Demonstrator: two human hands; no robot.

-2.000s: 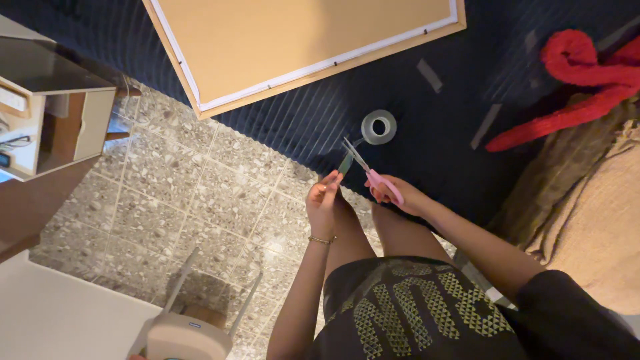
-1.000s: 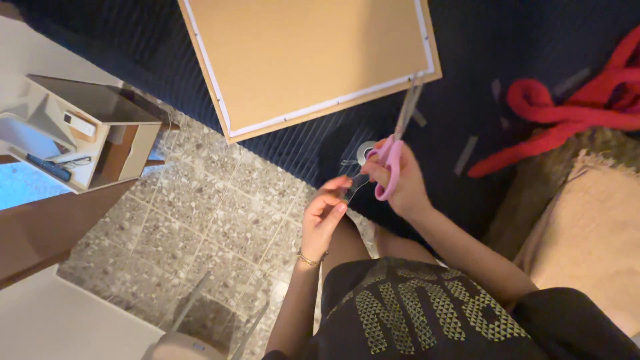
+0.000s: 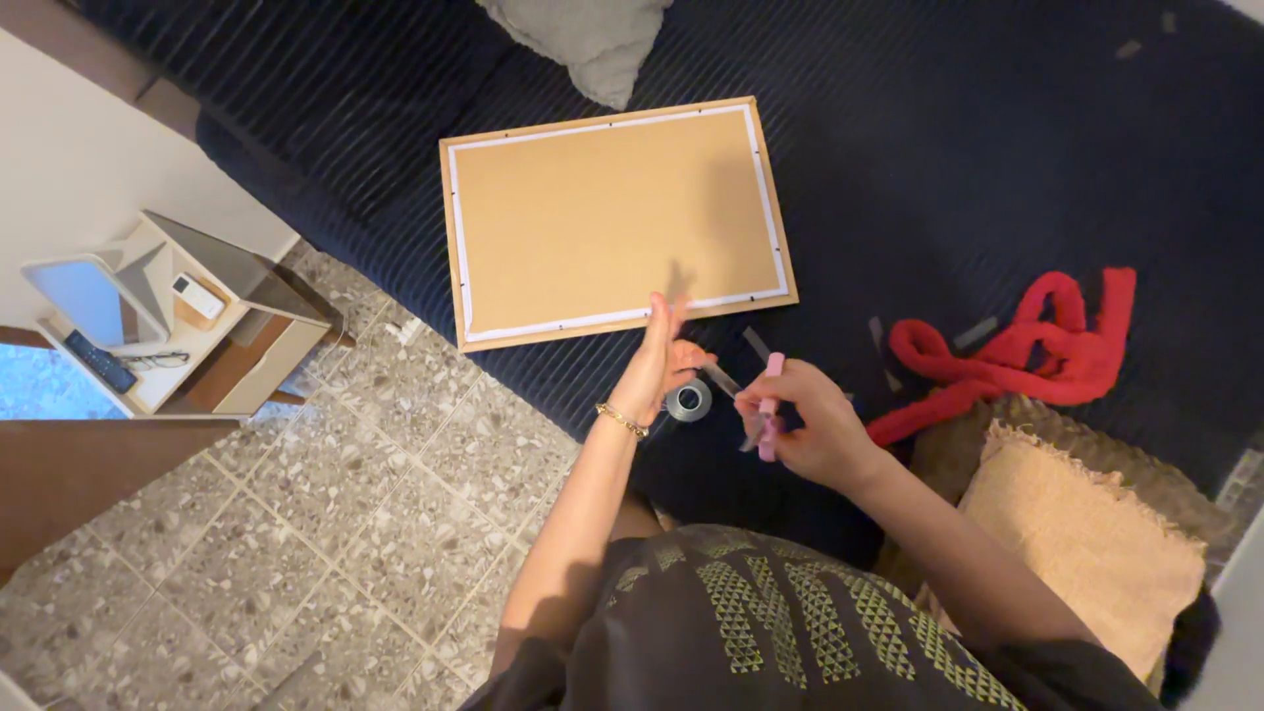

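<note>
My right hand (image 3: pixel 815 425) holds the pink-handled scissors (image 3: pixel 768 410); their blades are mostly hidden. A short strip of clear tape (image 3: pixel 722 379) stretches between the fingertips of both hands. My left hand (image 3: pixel 652 365) has its thumb and some fingers spread near the lower edge of a wooden frame, with one fingertip at the strip. The roll of tape (image 3: pixel 688 400) lies just below and beside this hand on the dark ribbed bedspread (image 3: pixel 948 178). Beyond the hands, the picture frame (image 3: pixel 612 222) lies with its brown backing board up.
Several loose tape strips (image 3: pixel 976 333) lie on the bedspread by a red knitted length (image 3: pixel 1057 360). A beige fringed cushion (image 3: pixel 1081 538) is at the lower right, a grey cushion (image 3: pixel 602 44) at the top. A nightstand (image 3: pixel 232 341) with glasses and a remote stands left on the tiled floor.
My left hand's fingers have spread, and a strip now runs across to my right hand. The scissors have turned within the right hand. The view has shifted, showing more of the bed.
</note>
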